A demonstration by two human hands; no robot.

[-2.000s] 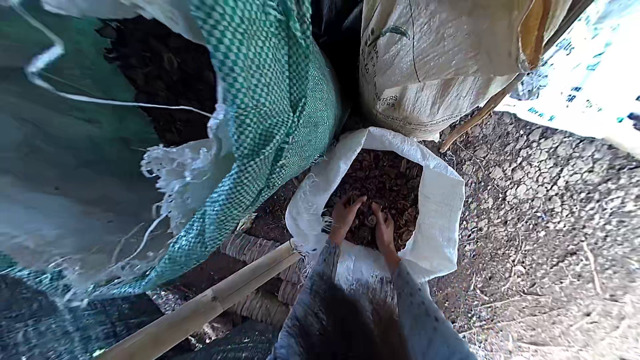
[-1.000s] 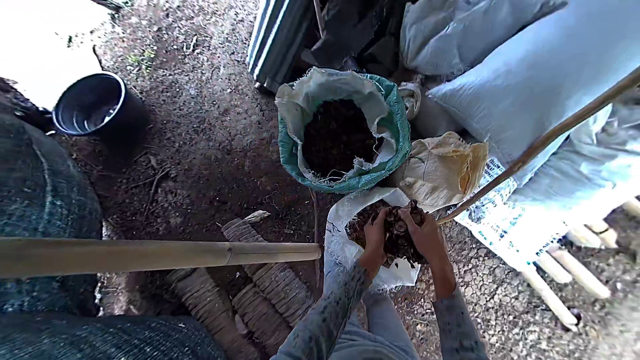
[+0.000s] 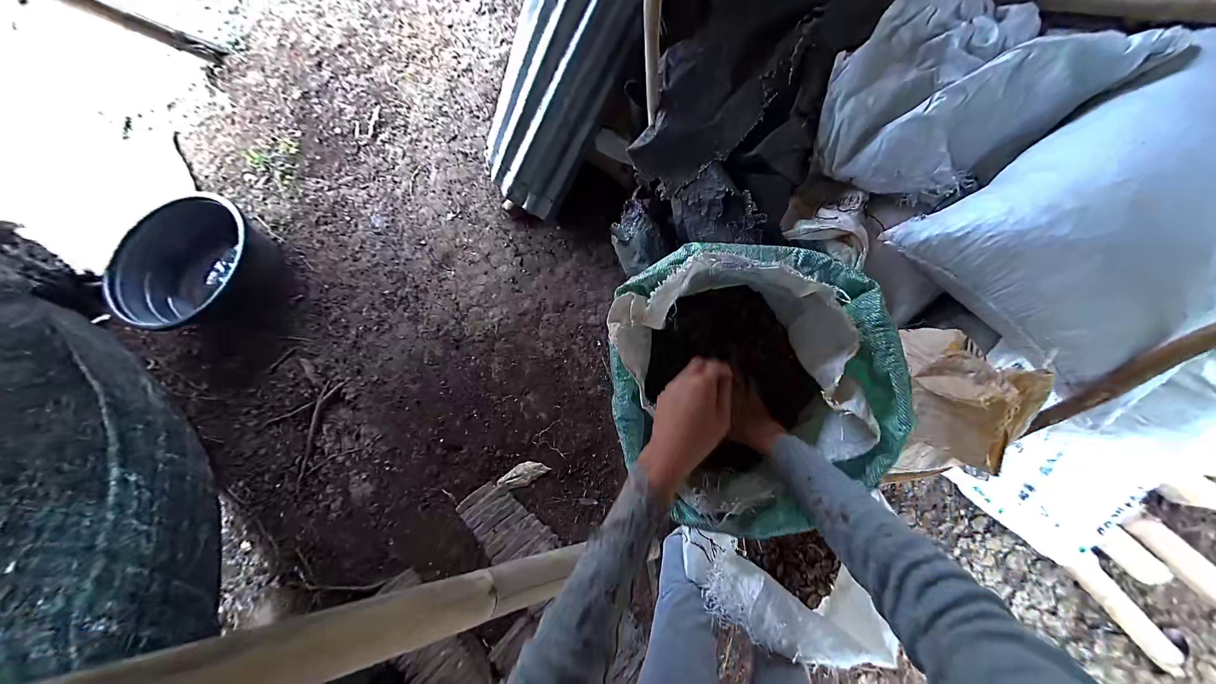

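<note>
Both my hands reach into the mouth of a green woven sack [image 3: 879,370] with a pale frayed liner, over dark loose material [image 3: 736,328]. My left hand [image 3: 692,408] is curled near the middle of the opening; its fingertips are turned down and out of sight. Close against it on the right, my right hand [image 3: 752,418] is partly hidden by the left one and by shadow. Whether either hand holds anything cannot be seen. Below the green sack, between my forearms, a white woven sack [image 3: 788,622] stands open with brown flaky material in it.
A bamboo pole [image 3: 380,622] crosses the lower left. A black bucket [image 3: 180,266] stands on bare soil at left, above a dark mesh-covered bulk [image 3: 95,494]. Corrugated metal sheet [image 3: 560,104] leans at the top. Full white sacks [image 3: 1073,228] and a tan sack [image 3: 964,394] lie at right.
My hands have moved from the white sack, where they held brown flaky material one second ago, up into the green sack. The view has swung widely since the oldest frame.
</note>
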